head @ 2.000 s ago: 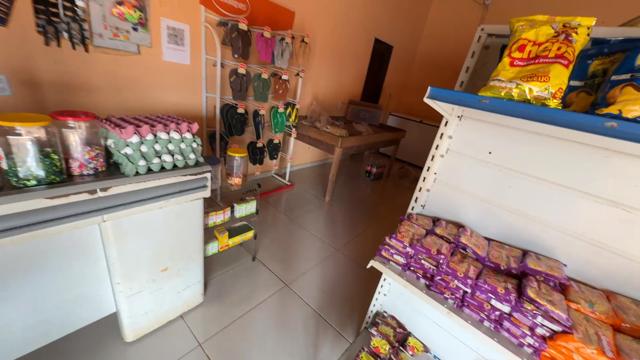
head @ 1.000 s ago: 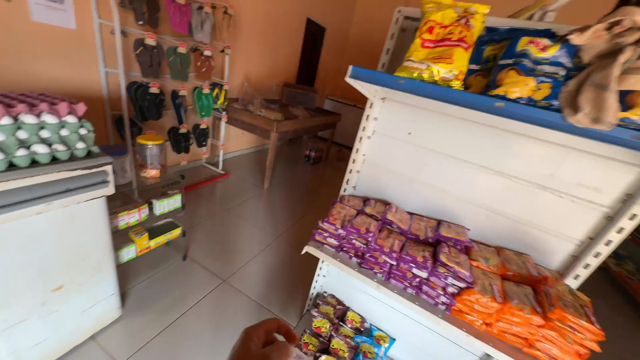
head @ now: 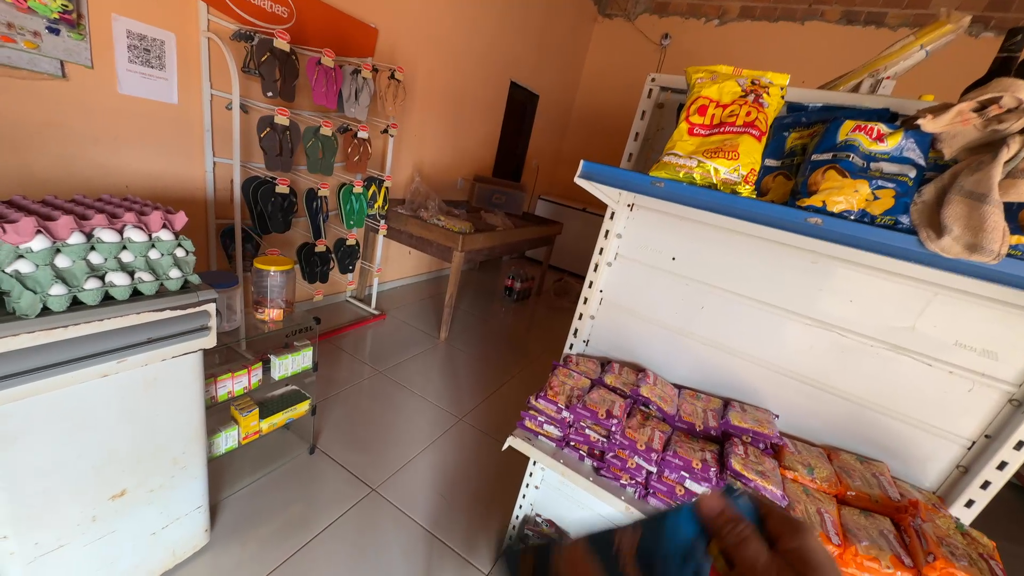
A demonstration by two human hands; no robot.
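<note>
My right hand point(head: 764, 534) is at the bottom edge, right of centre, its fingers closed on a blurred dark blue packet point(head: 652, 538). Hand and packet are in front of the shelf of stacked noodle packets, purple ones point(head: 692, 458) on the left and orange ones point(head: 876, 538) on the right. Whether the hand touches those stacks cannot be told. Only part of the hand shows, and motion blurs it. My left hand is out of view.
A yellow snack bag point(head: 722, 132), blue snack bags point(head: 864, 172) and a beige cloth point(head: 964, 184) top the blue-edged shelf point(head: 752, 210). Egg trays point(head: 96, 260) sit on a white counter point(head: 104, 472) at left. Behind are a flip-flop rack point(head: 236, 144) and a wooden table point(head: 480, 240).
A hand was low beside the lower shelf one second ago; no hand showed before that. Now my right hand is in view at the lower right with a blue packet.
</note>
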